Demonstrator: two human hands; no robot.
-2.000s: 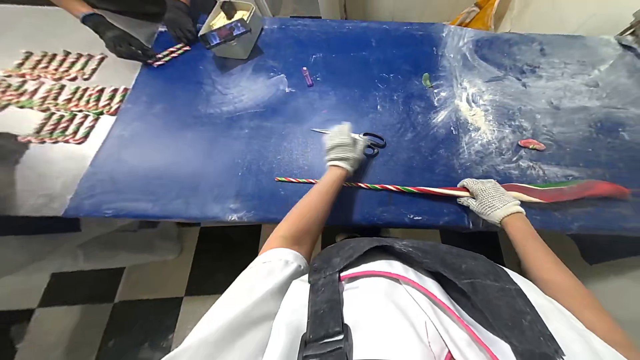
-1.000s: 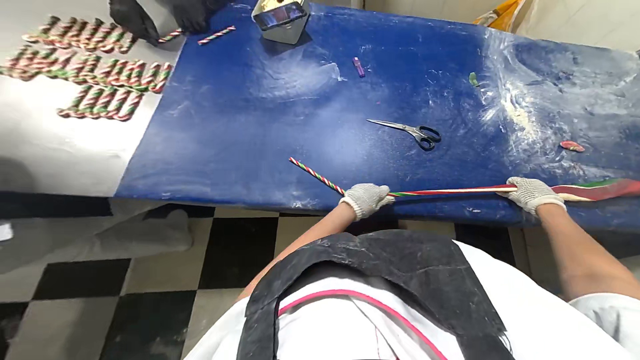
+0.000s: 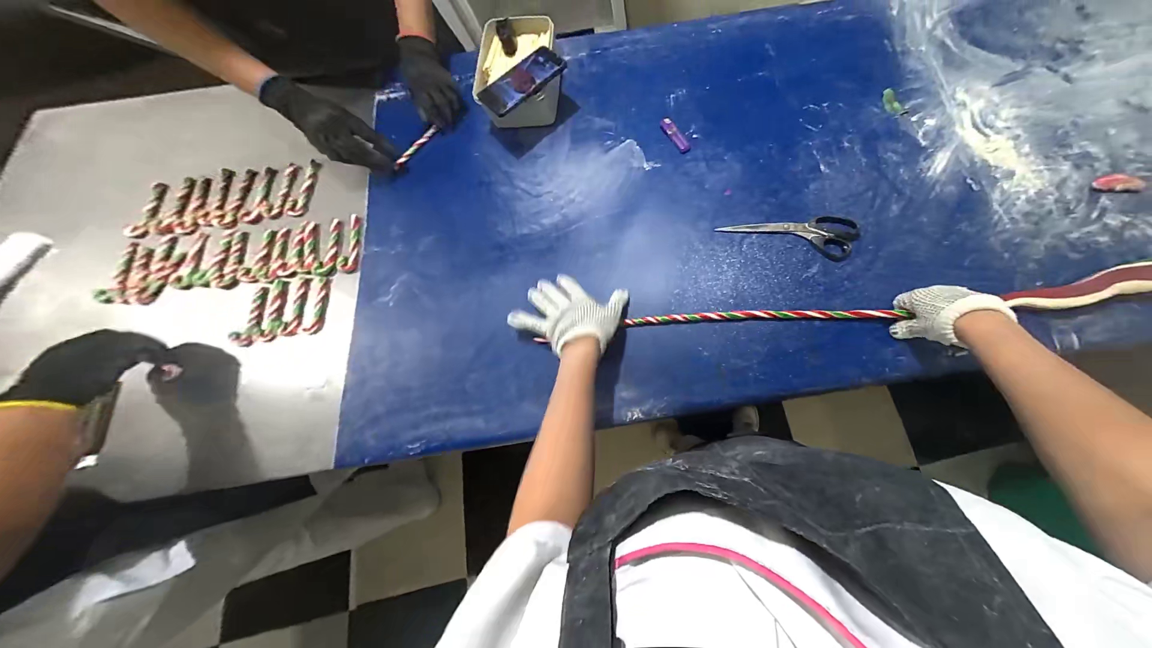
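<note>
A twisted rope of red, white and green candy (image 3: 765, 315) lies across the blue table between my two gloved hands. My left hand (image 3: 572, 315), fingers spread and palm down, rests on the rope's thin left end, whose tip shows just beyond the palm. My right hand (image 3: 940, 312) is closed around the rope farther right. Past it, the thicker, untwisted candy strip (image 3: 1080, 288) in red and cream runs out of view. Above the rope lies a pair of scissors (image 3: 810, 232) with black handles.
Rows of small candy canes (image 3: 297, 247) lie on the pale left surface. A co-worker's black-gloved hands (image 3: 337, 126) hold a short striped piece; another black glove (image 3: 81, 364) is at lower left. A tub (image 3: 531, 108) with a phone (image 3: 522, 81), a purple lighter (image 3: 675, 135) and candy scraps (image 3: 1119, 184) are on the table.
My left hand has gone from gripping the rope to lying spread on its left end. The twisted stretch between my hands is longer. A black-gloved hand has appeared at lower left.
</note>
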